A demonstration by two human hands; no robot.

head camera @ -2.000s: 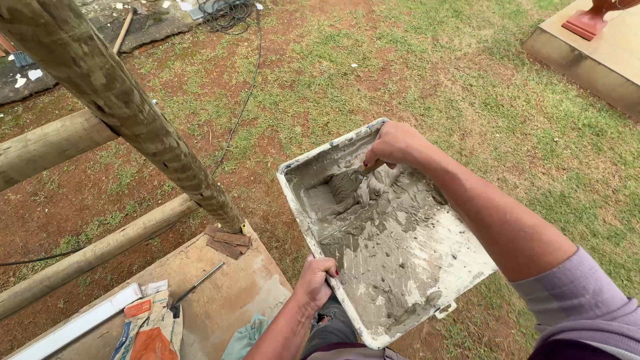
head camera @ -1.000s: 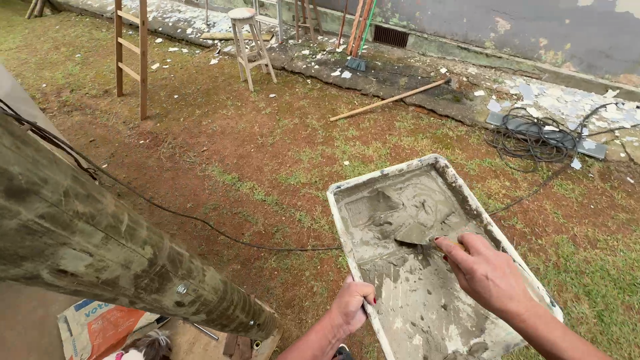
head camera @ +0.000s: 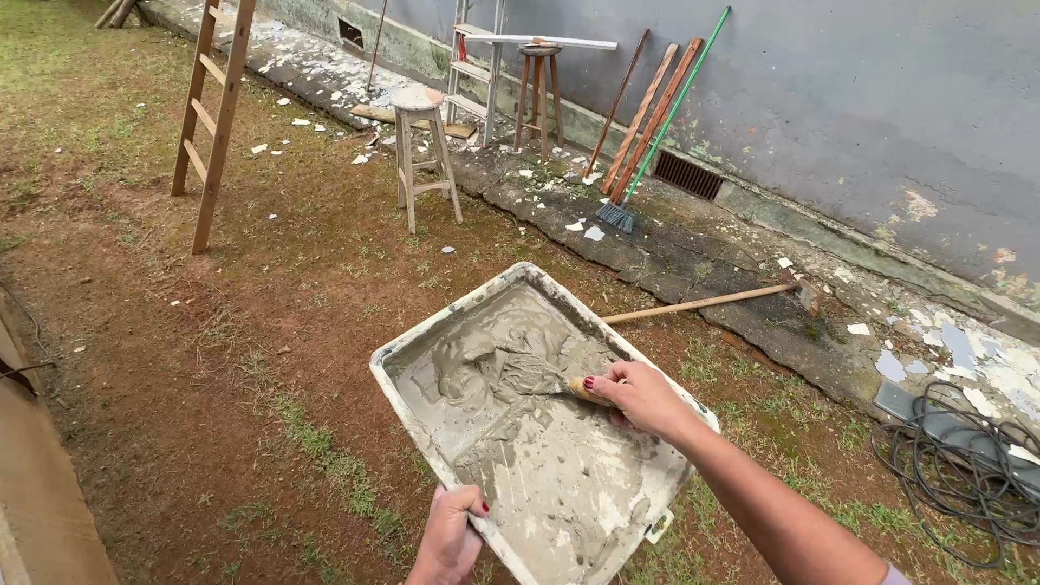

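Note:
A white plastic paint tray [head camera: 422, 435] with a smeared rim is held out over the ground. My left hand [head camera: 452, 528] grips its near left edge, thumb over the rim. Wet grey mortar [head camera: 496, 349] lies thickest in the deep far end, and a thin coat covers the sloped part. My right hand [head camera: 642, 396] is closed around the wooden handle [head camera: 591, 392] of a tool, which points left into the mortar. The tool's blade is coated or sunk in the mortar, so its shape is mostly hidden.
Ahead stand a wooden ladder [head camera: 213, 122], a paint-spattered stool [head camera: 418, 101], a darker stool [head camera: 539, 50] and a metal stepladder [head camera: 474, 69]. A green-handled broom [head camera: 676, 106] leans on the grey wall [head camera: 853, 106]. A wooden pole [head camera: 699, 304] and coiled black cable [head camera: 959, 479] lie right.
The view has swung from the grass and wooden posts toward the wall. My right hand has moved the tool about in the mortar, while my left hand stays on the tray's edge.

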